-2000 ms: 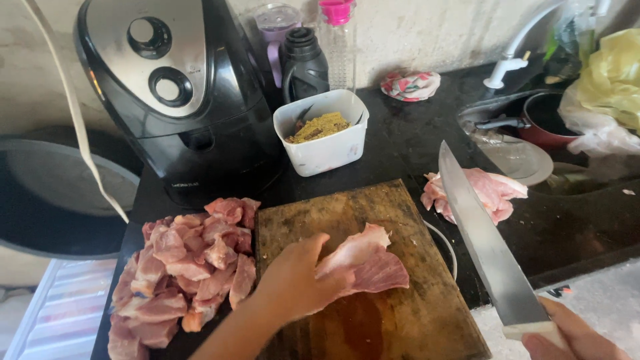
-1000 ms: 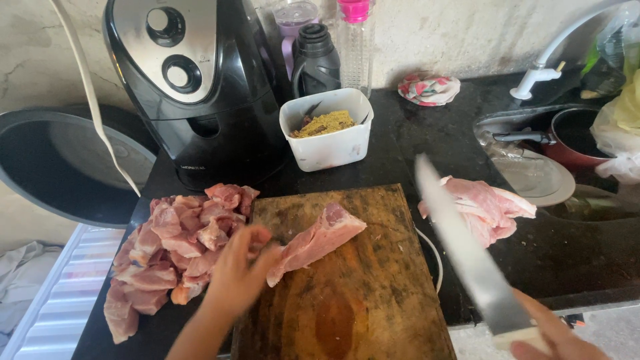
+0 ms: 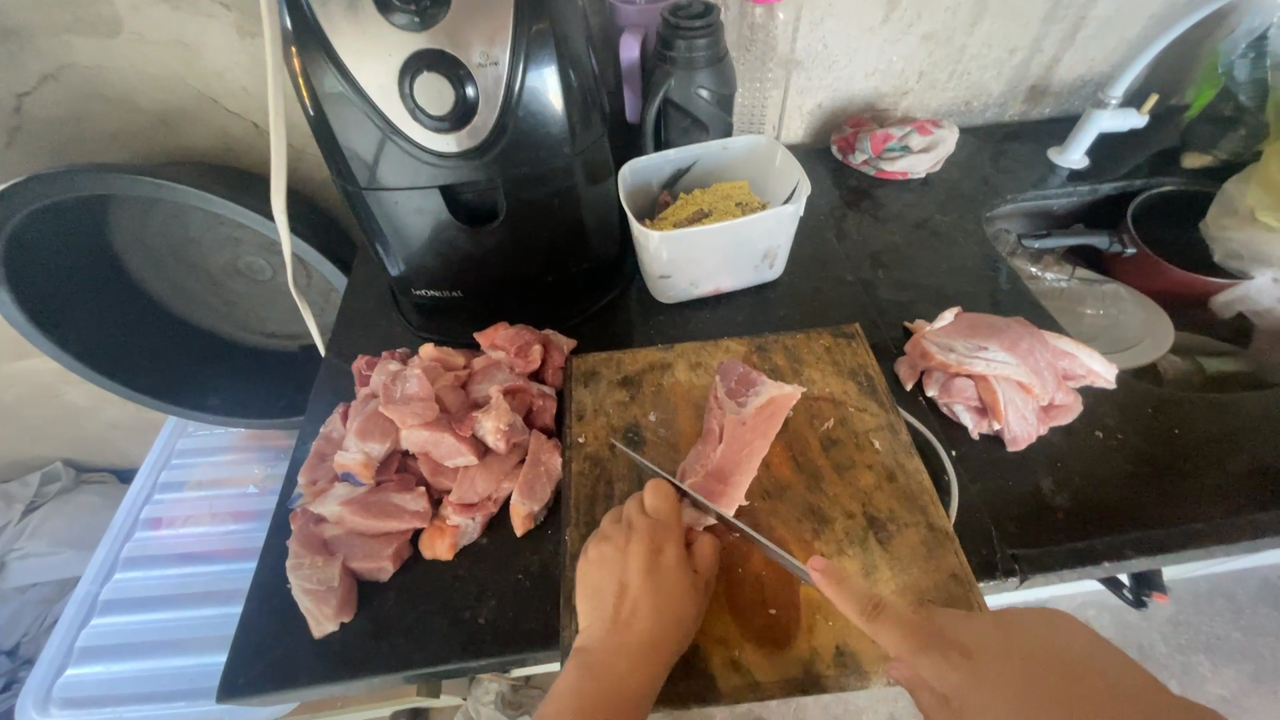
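Observation:
A strip of raw meat [image 3: 738, 435] lies on the stained wooden cutting board [image 3: 850, 400]. My left hand [image 3: 645, 575] grips its near end, fingers curled beside the blade. My right hand [image 3: 960, 640] holds the kitchen knife [image 3: 740, 528], its forefinger along the blade's spine and the handle hidden in the palm. The blade crosses the meat near its lower end, just beyond my left fingers. A heap of cut meat chunks [image 3: 430, 440] rests on the black countertop [image 3: 480, 620] left of the board. Thin raw meat pieces [image 3: 1005, 375] lie in a pile to the right.
Behind the board stand a white plastic tub [image 3: 715, 260] with yellow seasoning and a black air fryer [image 3: 500, 230]. A large dark pan [image 3: 130, 290] leans at the left above a clear plastic lid [image 3: 150, 580]. The sink at right holds a red pot [image 3: 1170, 260] and a plate [image 3: 1110, 315].
The knife has moved left from above the board's right side onto the meat. My left hand, apart from the strip a second ago, now grips its near end. The strip is turned more upright in view.

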